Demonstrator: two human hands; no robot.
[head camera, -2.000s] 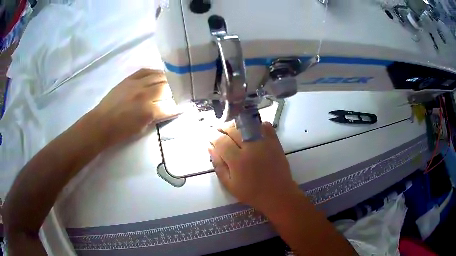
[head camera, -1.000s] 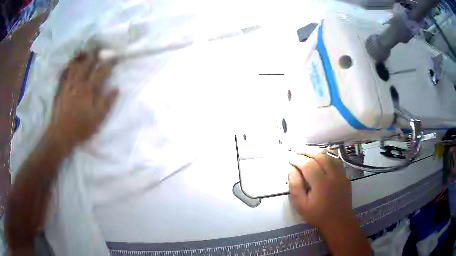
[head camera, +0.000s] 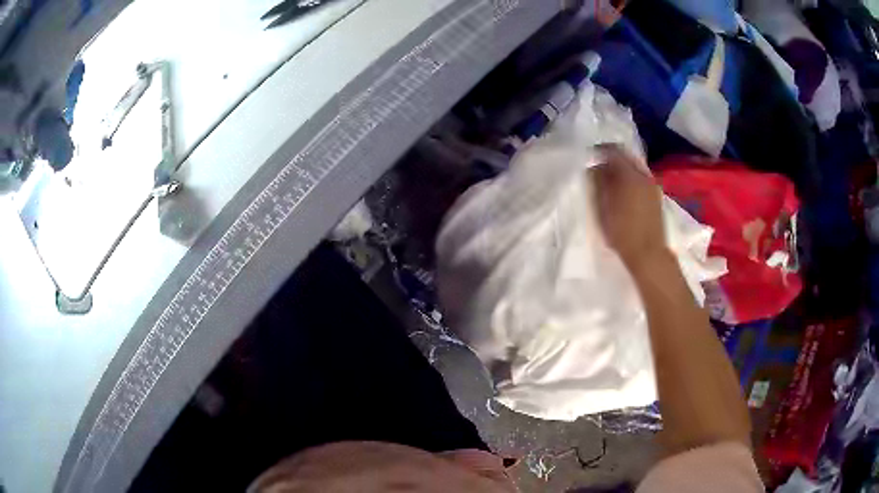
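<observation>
A bundle of white cloth pieces (head camera: 549, 289) lies crumpled below the table, to the right of the wearer's lap. My right hand (head camera: 626, 202) reaches onto its upper right part with the fingers curled in, and appears to grip the cloth. The fingertips are blurred and partly hidden in the folds. My left hand is not in view.
The white machine table (head camera: 231, 48) with its ruler strip (head camera: 279, 202) curves along the left. A hinged guide arm (head camera: 165, 125) and black snips (head camera: 294, 10) lie on the bed. A red bag (head camera: 752, 241) is right of the bundle. Loose threads lie on the floor.
The view has swung right and down from the machine to the bundle. My right hand has left the needle area and is at the bundle. My left hand has gone out of the picture.
</observation>
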